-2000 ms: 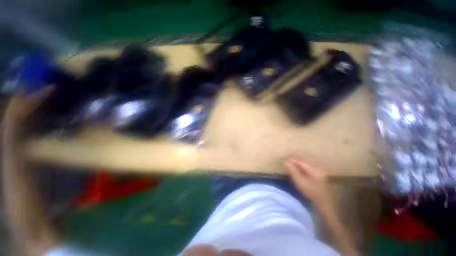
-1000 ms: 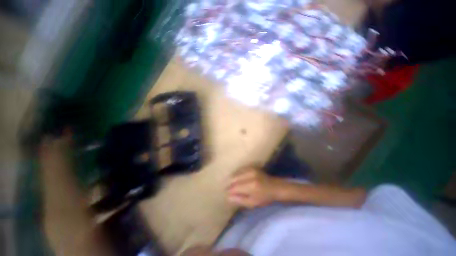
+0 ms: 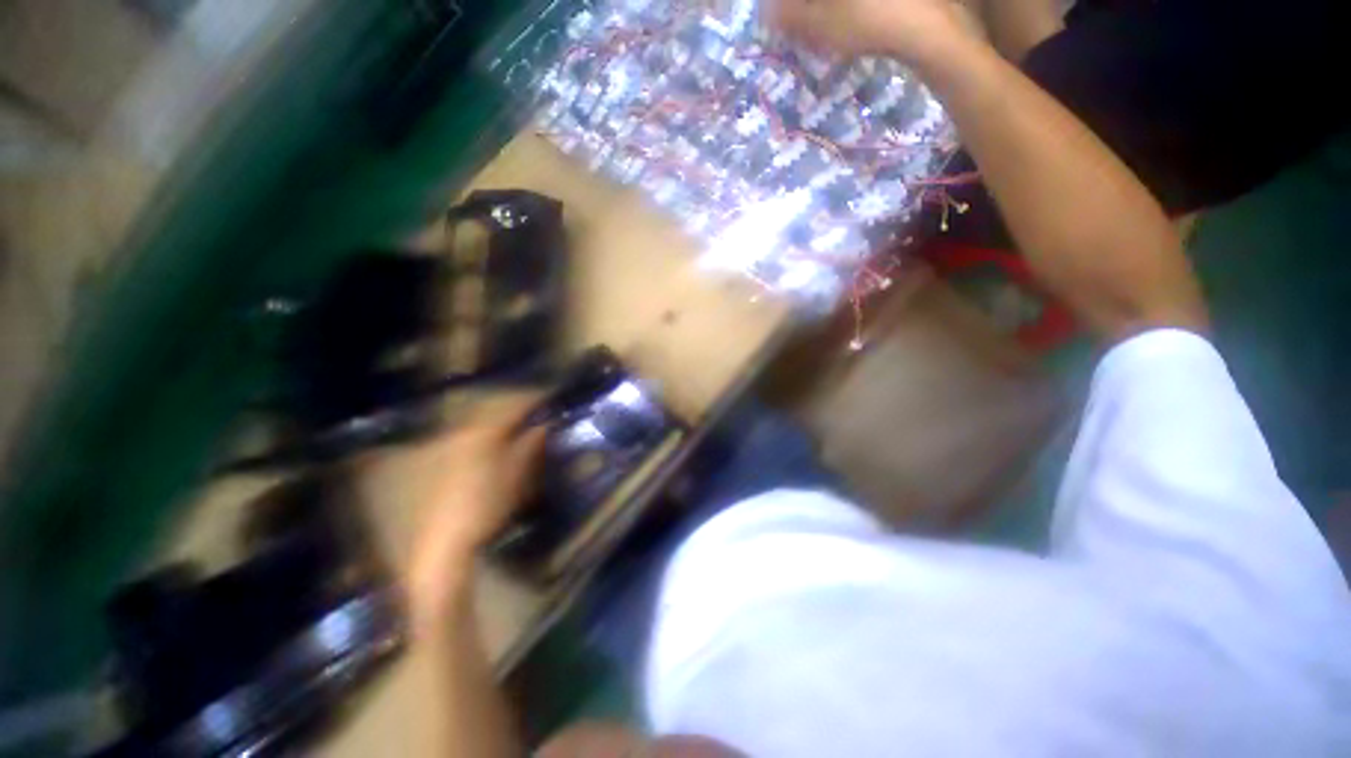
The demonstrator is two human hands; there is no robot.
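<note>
My left hand is blurred, with its fingers on the left end of a glossy black housing near the bench's front edge. The housing lies at a slant and shows bright reflections. My right hand is at the top edge of the picture, over the far part of the stock of white-silver round units. Its fingers are partly cut off and blurred, so what they touch is hidden. Red lead wires with small pale tips hang from the stock's near edge.
Another black housing with a loop-like bar stands behind on the tan bench. More dark housings lie left of it, and several more at the lower left. A red object and a brown box-like surface are below the bench's right end.
My right hand has moved from the bench's front edge up to the stock. My left hand has come in from the far left, and a housing now lies by it at the front edge.
</note>
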